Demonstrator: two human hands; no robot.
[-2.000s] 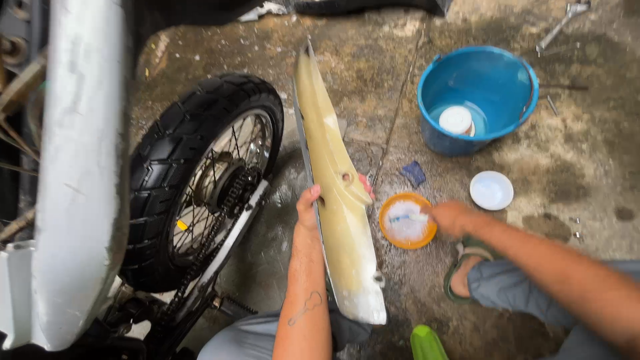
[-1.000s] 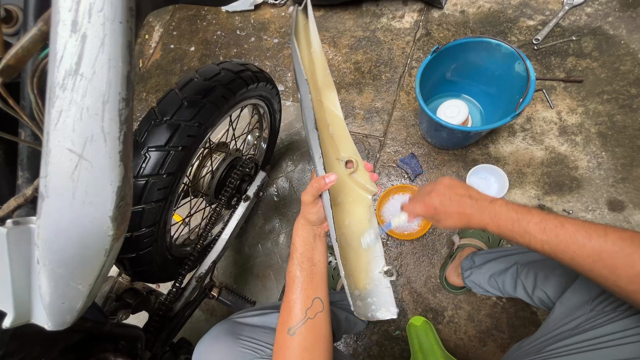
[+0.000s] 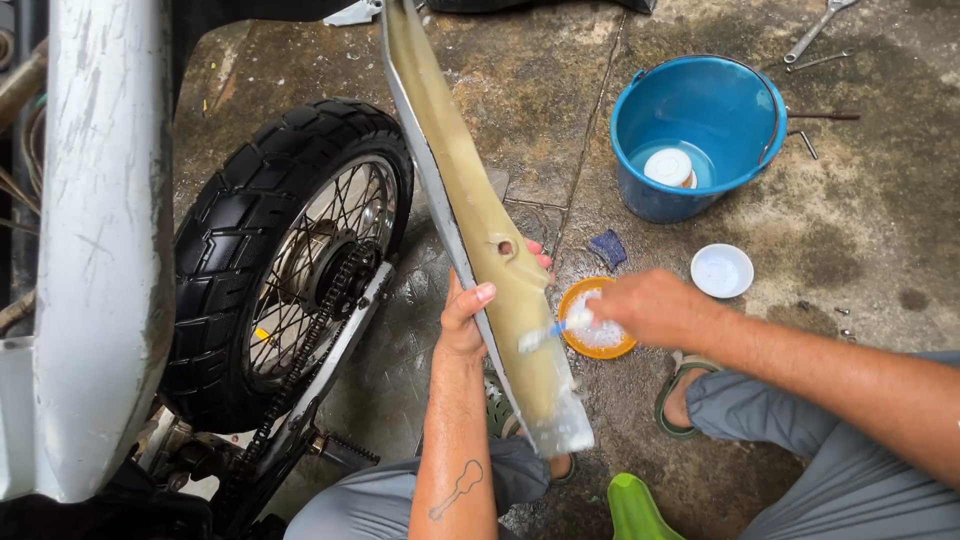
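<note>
My left hand [image 3: 466, 313] grips a long plastic fairing panel [image 3: 480, 202] from its left edge, thumb on top and fingertips showing past the right edge. The panel's yellowish inner face is turned up, with a round hole near its middle. A small blue-and-white brush [image 3: 547, 332], blurred, is in my right hand [image 3: 651, 307], and its bristle end lies over the panel's lower part. Below and beside that hand stands an orange bowl [image 3: 600, 349] of foamy liquid. White foam shows at the panel's lower end.
A motorcycle's rear wheel [image 3: 225, 270] and silver bodywork [image 3: 101, 225] stand at the left. At the right are a blue bucket [image 3: 697, 191] holding water and a white-lidded tub [image 3: 669, 167], a white dish [image 3: 721, 271], a blue sponge [image 3: 608, 248], a wrench [image 3: 814, 34] and small bolts.
My right hand has brought the brush from the orange bowl to the panel's lower part. The left hand keeps its hold on the panel.
</note>
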